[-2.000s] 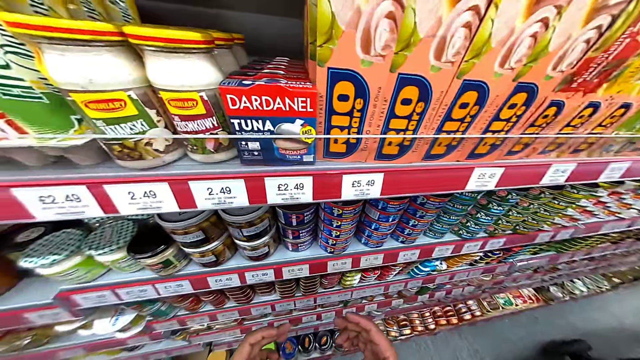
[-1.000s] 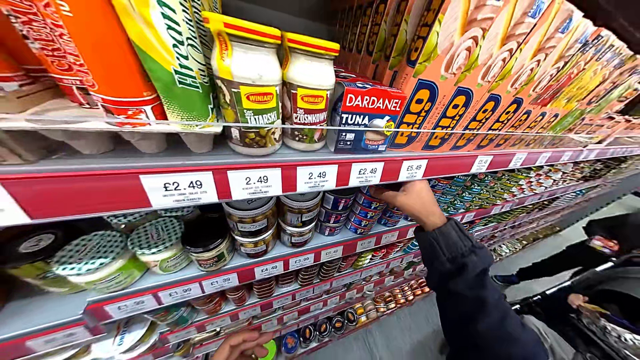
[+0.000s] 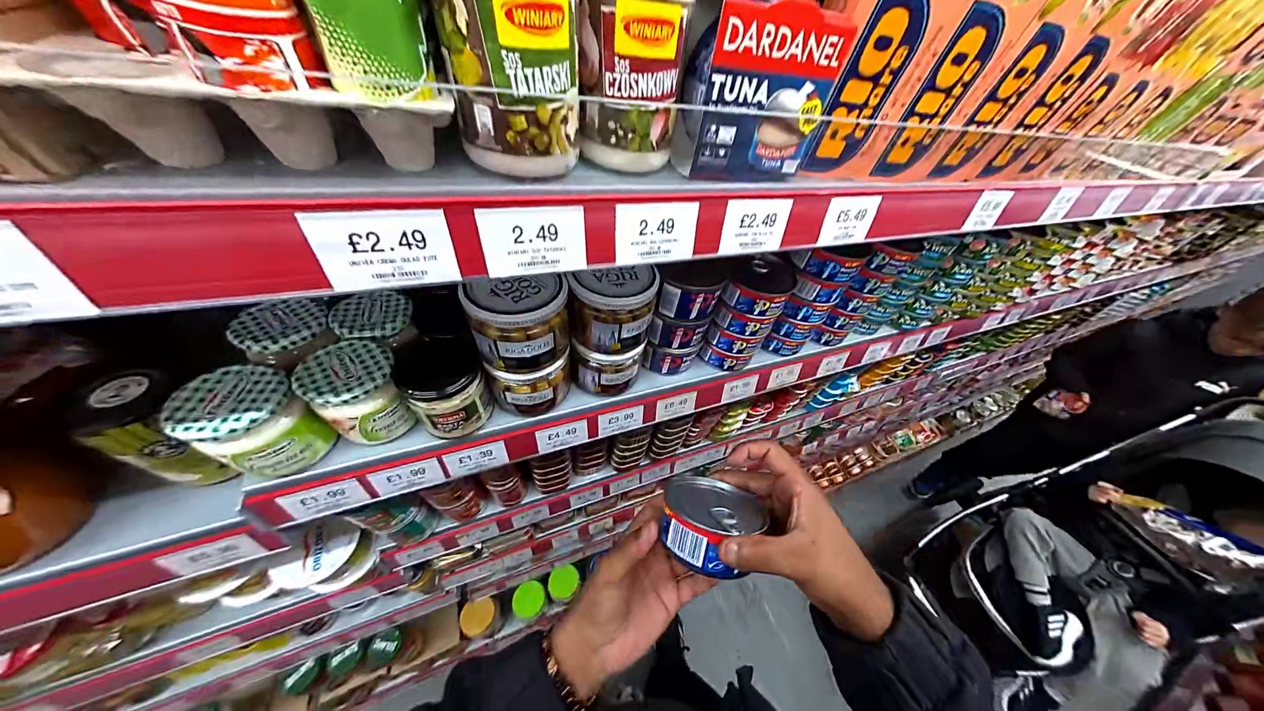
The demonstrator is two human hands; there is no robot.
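A round metal food can (image 3: 713,523) with a blue label and a pull-tab lid is held between both hands, in front of the lower shelves. My left hand (image 3: 624,602) cradles it from the left and below, fingers under its base. My right hand (image 3: 790,533) grips its right side, the thumb on the label and fingers behind the rim. Behind and above, similar blue cans (image 3: 746,311) stand stacked on the second shelf, next to glass jars of preserved food (image 3: 515,326).
An upper shelf edge (image 3: 395,242) with price tags juts out above my hands, holding sauce jars (image 3: 521,89) and a tuna carton (image 3: 760,99). Jars with checkered lids (image 3: 341,380) stand at left. At right are a pushchair (image 3: 948,553) with a seated child and a person in dark clothing (image 3: 1145,365).
My right hand, at the stacked cans a second ago, has come down and away from the shelf. A can is now between both hands. The pushchair shows more fully at right.
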